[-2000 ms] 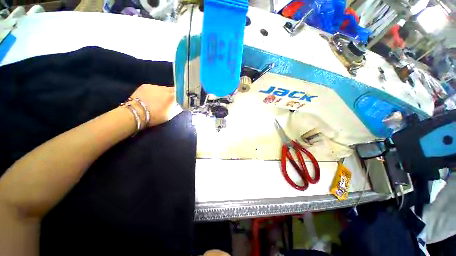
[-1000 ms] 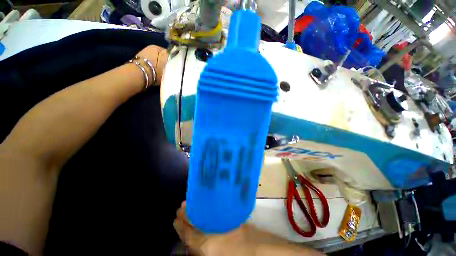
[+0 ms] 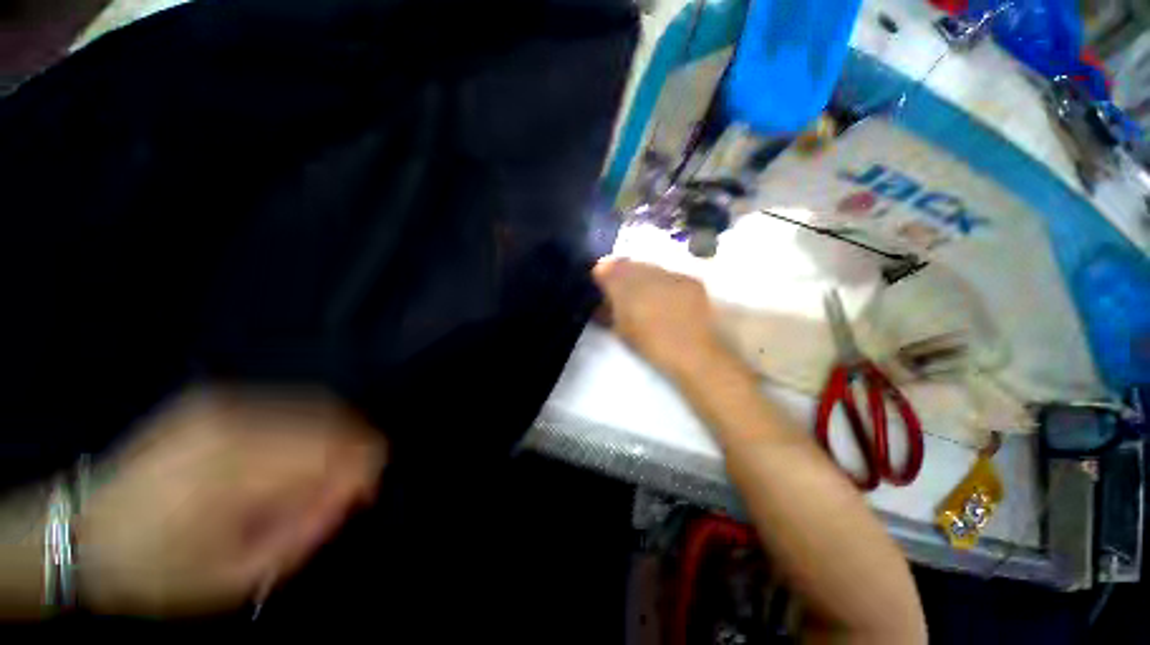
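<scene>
The black cloth covers the left side and hangs over the table's front edge. My right hand pinches the cloth's edge just in front of the needle area, which is lit by a bright spot. My left hand, with bracelets at the wrist, is blurred and lies over the cloth at the lower left; its fingers are too blurred to tell if they hold cloth. The white and teal sewing machine head stands at the upper right. The needle itself cannot be made out.
A blue lamp hangs in front of the machine head. Scissors with red handles lie right of my right forearm. A yellow-orange packet lies beside them. A ruler strip runs along the table's front edge.
My left hand has moved from beside the machine head down to the lower left. My right hand has come up from below the lamp to the cloth's edge. The lamp blocks less of the view.
</scene>
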